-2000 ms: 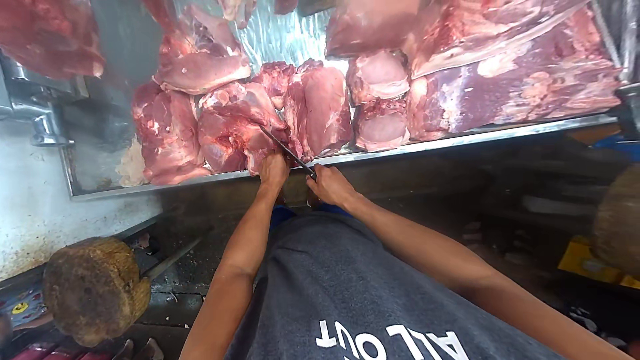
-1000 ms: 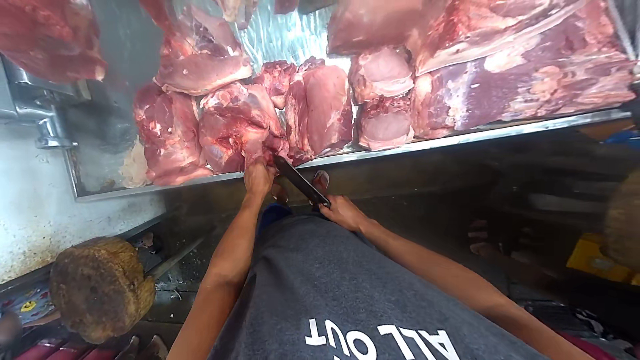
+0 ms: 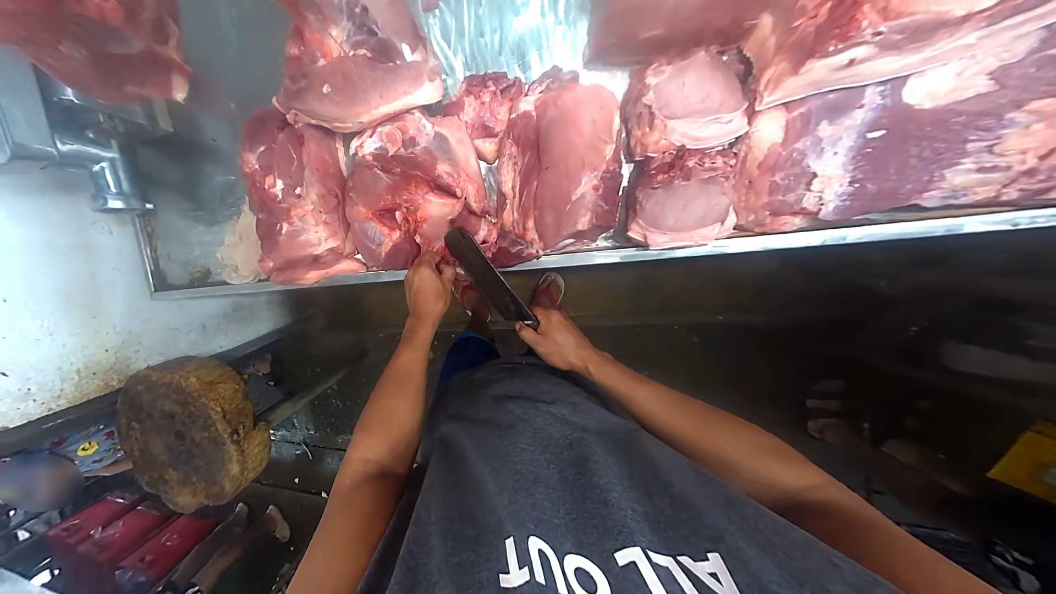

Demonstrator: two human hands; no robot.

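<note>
Large cuts of raw meat lie along a metal counter [image 3: 792,242]. My left hand [image 3: 429,287] grips the lower edge of one cut [image 3: 404,190], at the counter's near rim. My right hand [image 3: 557,337] is closed on the handle of a broad-bladed knife [image 3: 492,276]. The blade slants up and left, with its tip over the same cut's lower right part, close to my left fingers. A long boneless-looking cut [image 3: 577,161] lies just right of it, and another thick cut [image 3: 299,194] lies to its left.
Two smaller cuts [image 3: 689,103] and a wide slab [image 3: 891,157] lie at the right. A metal fitting [image 3: 115,177] is by the wall at left. A round wooden block [image 3: 190,433] stands at lower left, near a person partly in view. Something yellow [image 3: 1027,462] is at far right.
The knife first lay with its blade over the cut; its blade has come back toward me and now shows its broad side. My left hand keeps hold at the cut's lower edge.
</note>
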